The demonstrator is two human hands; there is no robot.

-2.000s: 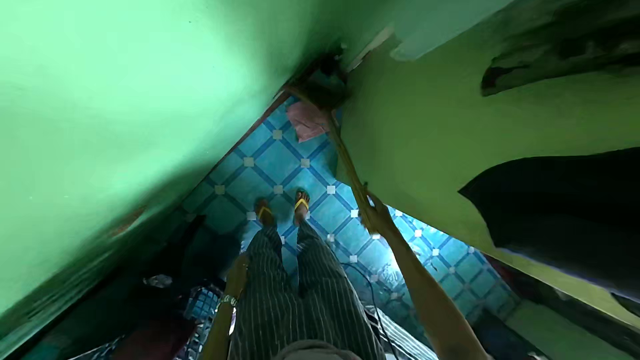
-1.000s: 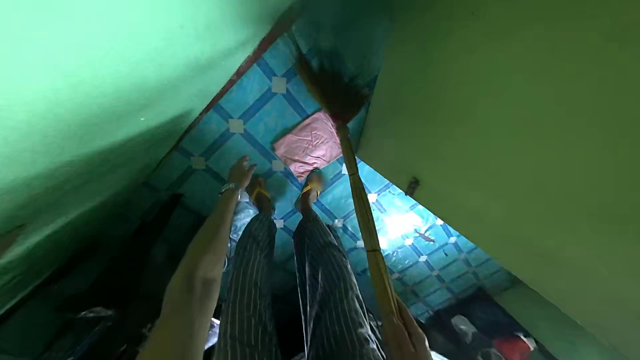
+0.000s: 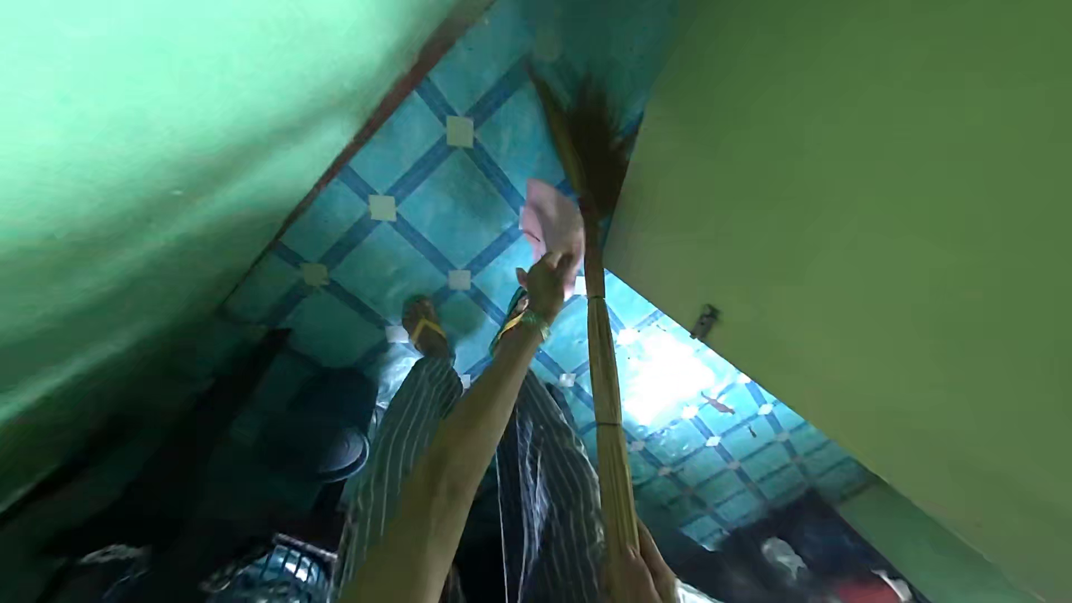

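Observation:
My left hand (image 3: 548,289), with a bracelet at the wrist, grips the edge of a pink cloth (image 3: 553,219), which hangs bunched beside the broom. Low in the view, my right hand (image 3: 641,571) is closed around the handle of a long straw broom (image 3: 605,377). The broom's dark, spread bristles point away from me, toward the corner between the two walls. My feet, in yellow-strapped sandals, stand on the blue tiled floor (image 3: 456,205).
A green wall (image 3: 209,126) rises on the left and a green panel (image 3: 837,209) with a small metal fitting on the right. Dark containers and a wire basket (image 3: 297,563) stand at lower left; dark and red items lie at lower right.
The pink cloth lay spread on the floor one second ago; now my left hand has hold of it. My left hand has moved right, across my legs. The right hand still holds the broom.

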